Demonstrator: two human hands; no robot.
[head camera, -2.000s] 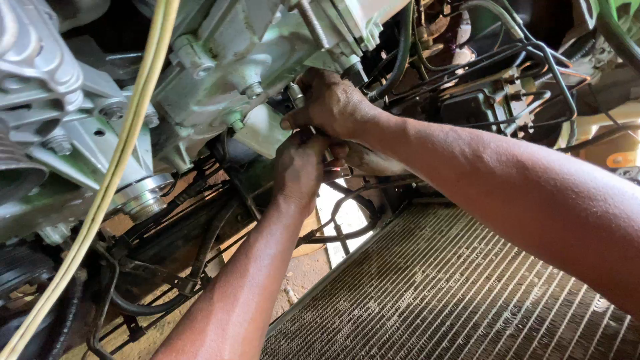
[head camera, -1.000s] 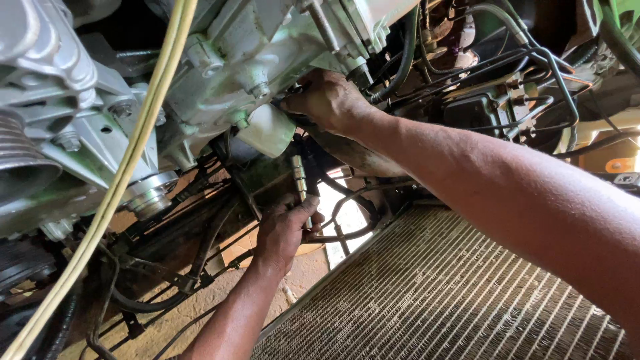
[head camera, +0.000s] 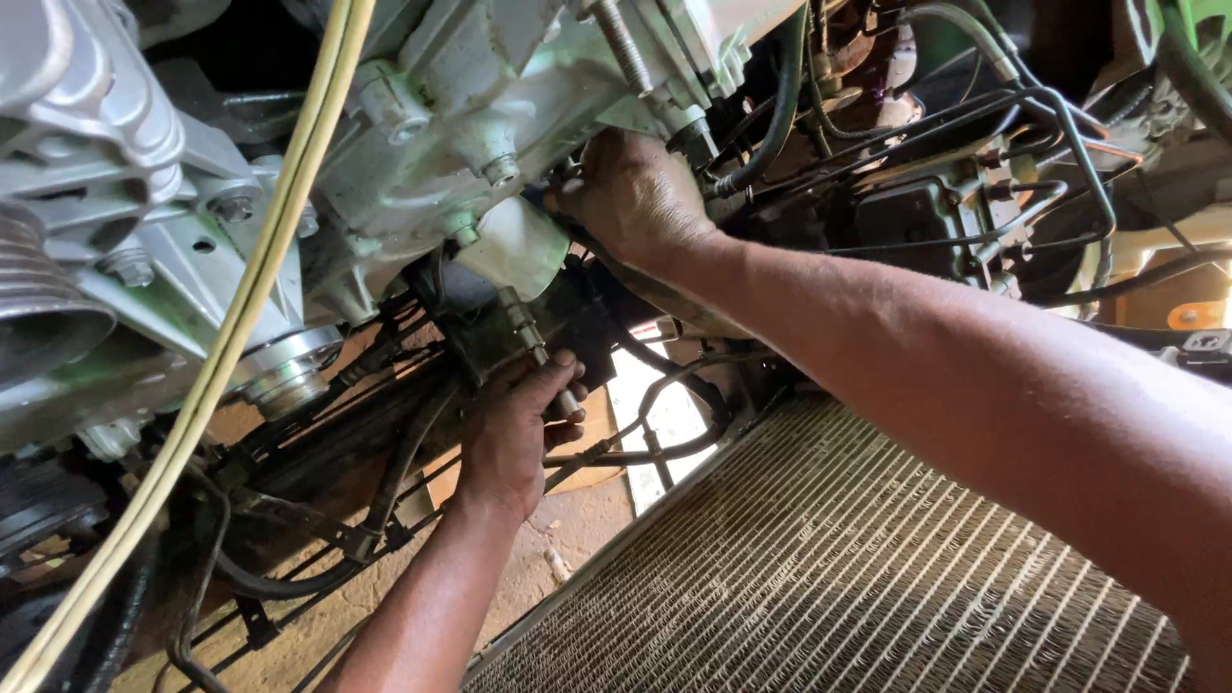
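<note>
My left hand (head camera: 525,414) is closed around a slim metal socket extension (head camera: 526,335), tilted with its upper end near a pale rounded cover (head camera: 517,245) below the engine casting. The extension's lower end shows between thumb and fingers. Up and to the right, my right hand (head camera: 640,197) reaches against the underside of the grey metal engine casting (head camera: 423,164). Its fingertips are partly hidden behind the casting, so what they touch or hold cannot be told.
A finned radiator core (head camera: 828,577) fills the lower right, under my right forearm. A pale yellow double cable (head camera: 245,313) crosses the left side. Black hoses (head camera: 289,585) and a frame rail run below the engine. Metal pipes (head camera: 1068,106) bend around a dark block at the upper right.
Two seconds ago both hands were together under the casting. My left hand has since moved down and away with the socket extension, while my right hand has stayed up by the casting.
</note>
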